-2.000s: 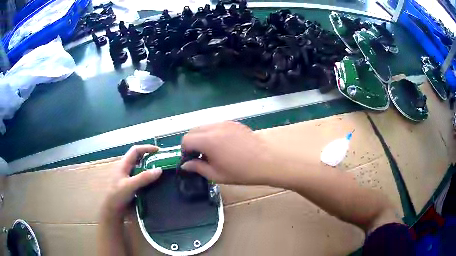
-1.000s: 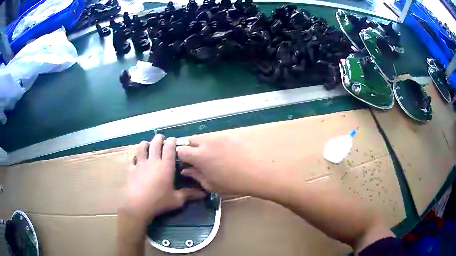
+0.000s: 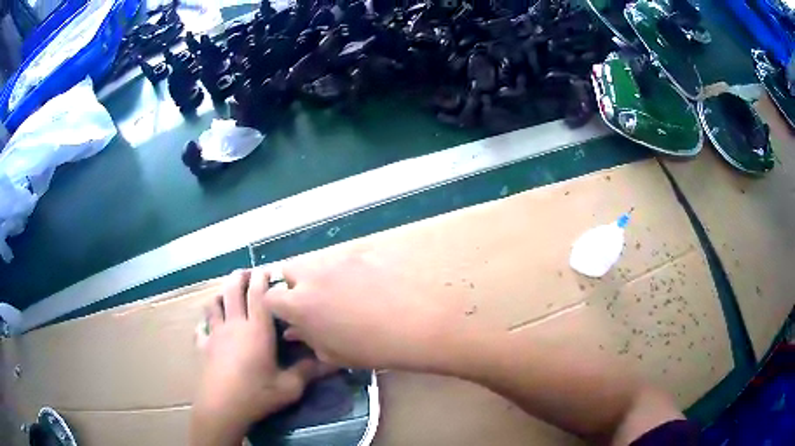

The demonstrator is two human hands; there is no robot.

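A car body with a pale rim lies on the cardboard sheet at the lower middle, its near end cut off by the picture's edge. My left hand lies over its left side and far end, fingers pointing away. My right hand reaches in from the right and grips at the far end. A black interior part shows between my hands inside the cabin. Both hands hide most of it and the far end of the body. The glue bottle lies to the right on the cardboard, blue tip pointing away.
A metal rail crosses beyond the cardboard. Behind it lie a heap of black parts, a white scrap and a plastic bag. Green car bodies stand at the right, another at lower left. Blue crates stand behind.
My left hand has moved from the body's left edge to over its cabin, beside my right hand. The visible black part is now mostly covered. The body sits lower and further left in view.
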